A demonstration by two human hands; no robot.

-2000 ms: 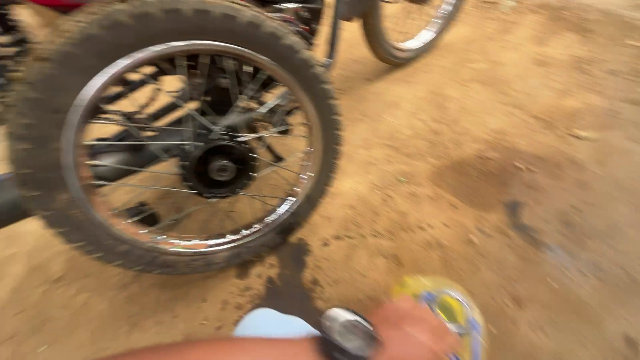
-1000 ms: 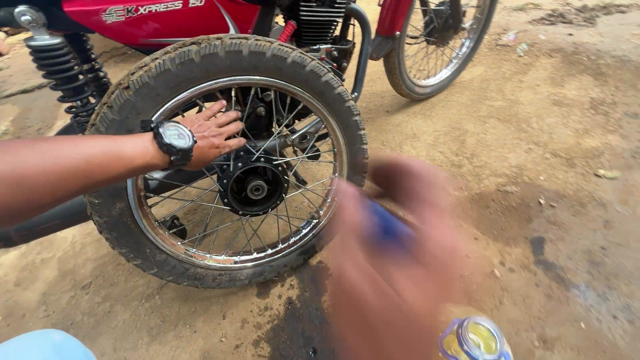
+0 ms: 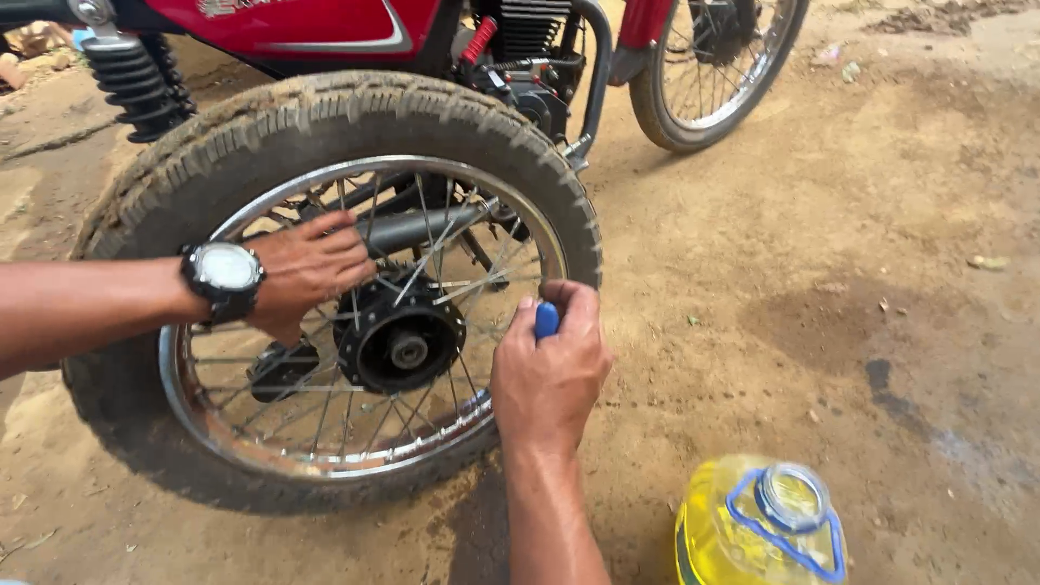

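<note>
A detached-looking spoked motorcycle wheel (image 3: 504, 130) with a knobby, muddy tyre stands in front of a red motorcycle (image 3: 309, 32). My left hand (image 3: 313, 264), with a black watch (image 3: 226, 272) at the wrist, rests fingers spread on the spokes, left of and above the black hub (image 3: 398, 337). At the rim's right side, my right hand (image 3: 552, 357) is closed around a small tool whose blue end (image 3: 547, 321) shows between thumb and fingers; the rest of it is hidden. Lower right, a clear plastic jug (image 3: 756, 520) of yellow liquid stands uncapped, with a blue handle.
The motorcycle's front wheel (image 3: 719, 73) is at the upper right, with the engine (image 3: 532, 73) left of it. A black coil shock absorber (image 3: 134, 85) is at the upper left. Damp patches (image 3: 821, 317) mark the dirt ground.
My right hand, blurred in front of the ground a second ago, is now at the wheel's right rim. My left hand, near the jug two seconds ago or hidden, cannot be told; it now stays on the spokes.
</note>
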